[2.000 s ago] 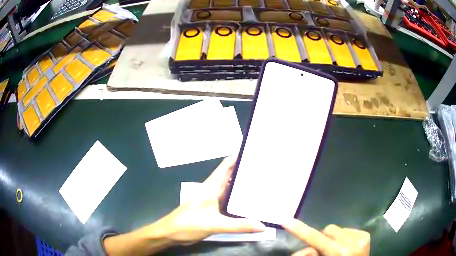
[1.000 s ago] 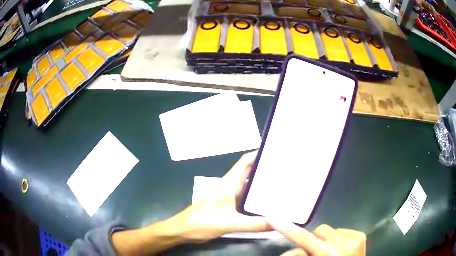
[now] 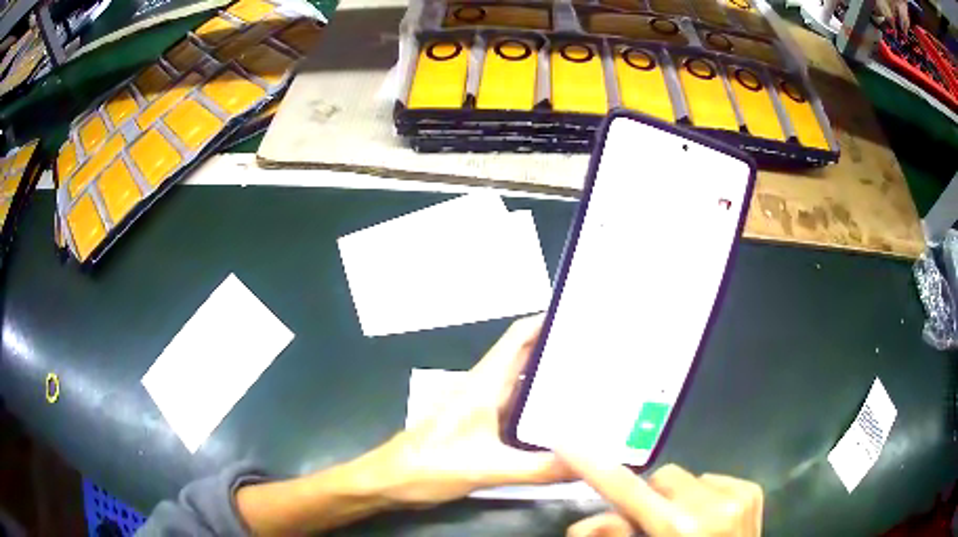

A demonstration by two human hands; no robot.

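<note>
A large smartphone with a dark purple edge stands tilted over the bench, its screen white with a green block near the bottom and a small red mark at upper right. My left hand holds it by its lower left side and bottom. My right hand is at the phone's bottom edge, index finger extended, other fingers curled, partly cut off by the frame's bottom; whether it holds something is hidden. A white paper lies partly under my left hand. Overlapping white sheets lie behind it.
A white sheet and a yellow ring lie at left, a printed slip at right. Trays of yellow parts sit on boards behind; another tray tilts at left. Clear plastic is at the right edge.
The view has shifted, so the bench things sit slightly further right in the picture. On the phone's screen a red mark and then a green block have appeared. My left hand keeps its hold.
</note>
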